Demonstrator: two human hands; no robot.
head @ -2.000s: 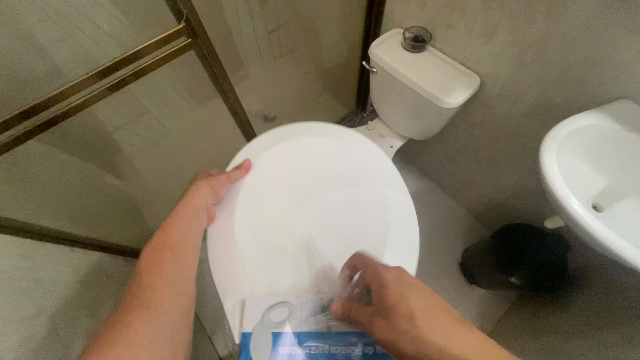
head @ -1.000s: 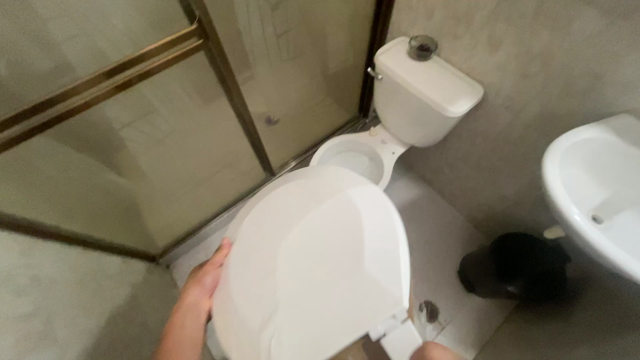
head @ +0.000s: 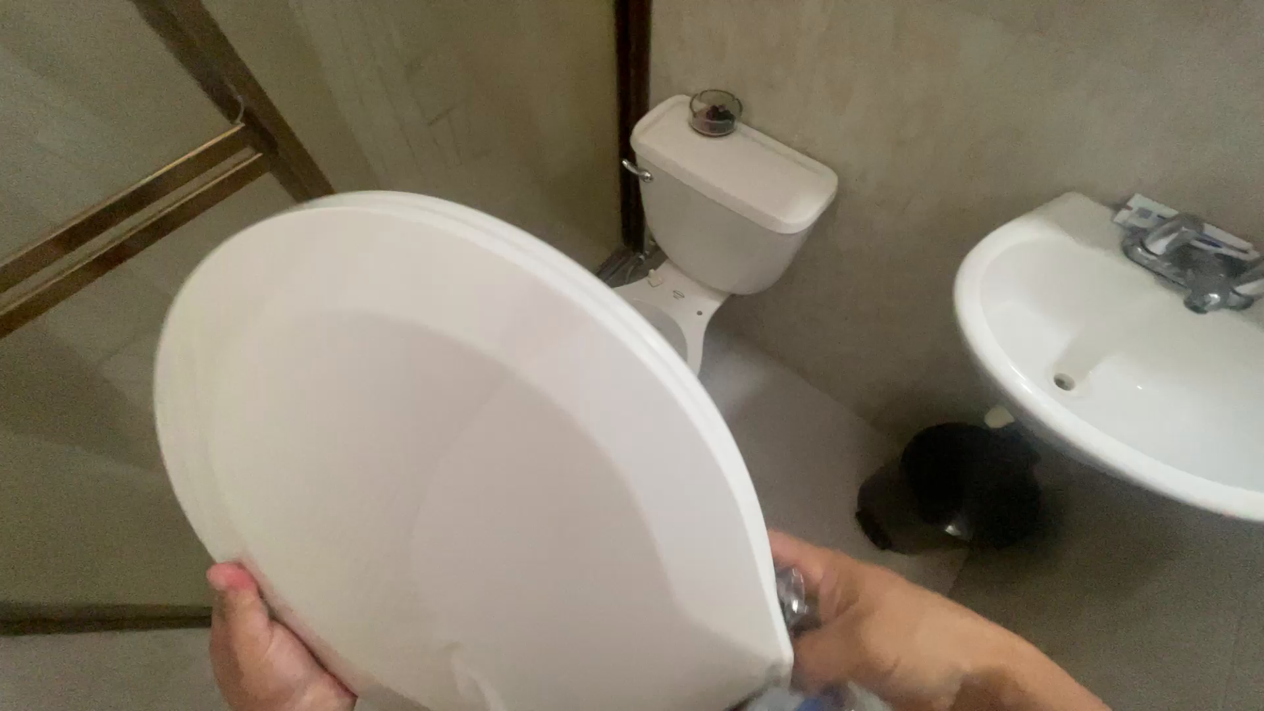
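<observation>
A white toilet seat with its lid (head: 444, 425) fills the lower left and middle, tilted and held up in the air. My left hand (head: 272, 642) grips its lower left edge, thumb on the near face and fingers hidden behind. At the lower right edge, my right hand (head: 854, 622) is closed around a clear crinkled plastic bag (head: 792, 597) against the seat; what the bag contains cannot be made out. Behind the seat stands the white toilet, its bowl (head: 676, 321) mostly hidden and its tank (head: 731, 193) in view.
A small glass bowl (head: 715, 113) with dark bits stands on the tank lid. On the right are a white washbasin (head: 1086, 434), a metal faucet (head: 1190, 262) and a black waste bin (head: 948, 484) below. A shower enclosure with a bronze-coloured frame (head: 148, 212) is at left.
The seat has tilted and moved up, now covering most of the toilet bowl that showed one second ago. The printed blue-and-white packaging seen on it two seconds ago no longer shows there.
</observation>
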